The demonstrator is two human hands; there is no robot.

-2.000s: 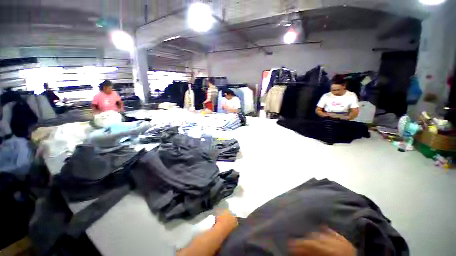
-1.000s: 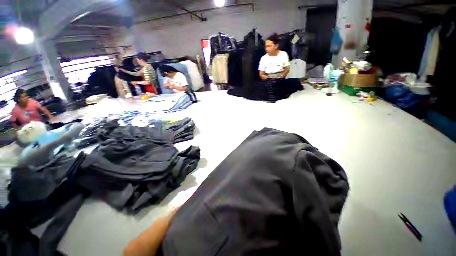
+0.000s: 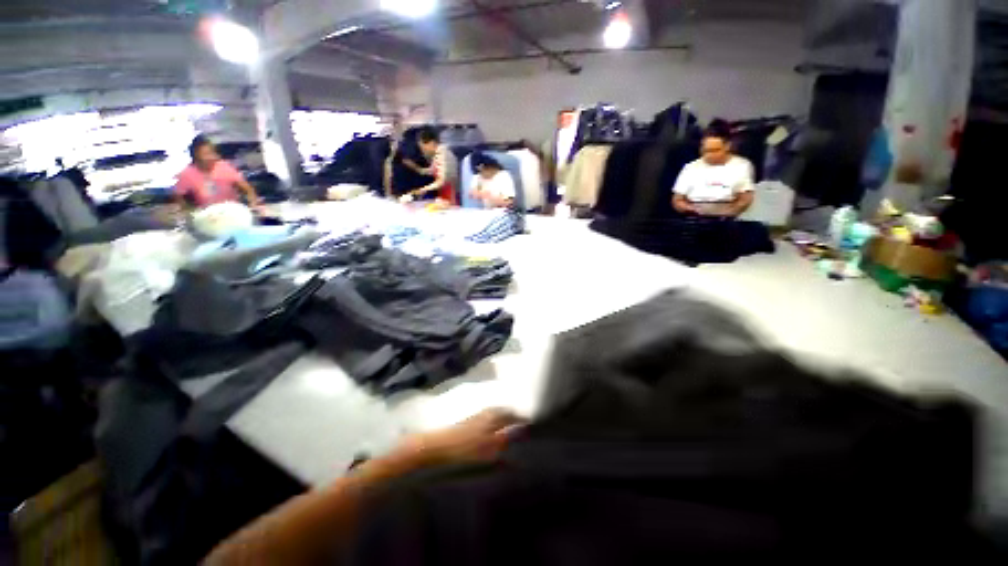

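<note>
A dark grey garment [image 3: 707, 409], bulky and blurred, fills the lower right in front of me. My left hand [image 3: 486, 435] reaches in from the lower left and its fingers are at the garment's left edge, gripping it. My right hand is not visible; the cloth or the picture's edge hides it. A heap of dark grey garments [image 3: 381, 315] lies on the white table to the left, apart from the garment in front of me.
Grey cloth hangs over the table's left edge, beside pale and light blue garments [image 3: 249, 252]. Across the white table [image 3: 630, 290], a person in a white top sits behind black cloth [image 3: 691, 238]. A box of items [image 3: 909, 260] stands at the right. More people and hanging racks are behind.
The view has swung right, then back left. The garment now spreads wider and darker across the lower right, blurred by motion. My right hand and the snips on the table have left view.
</note>
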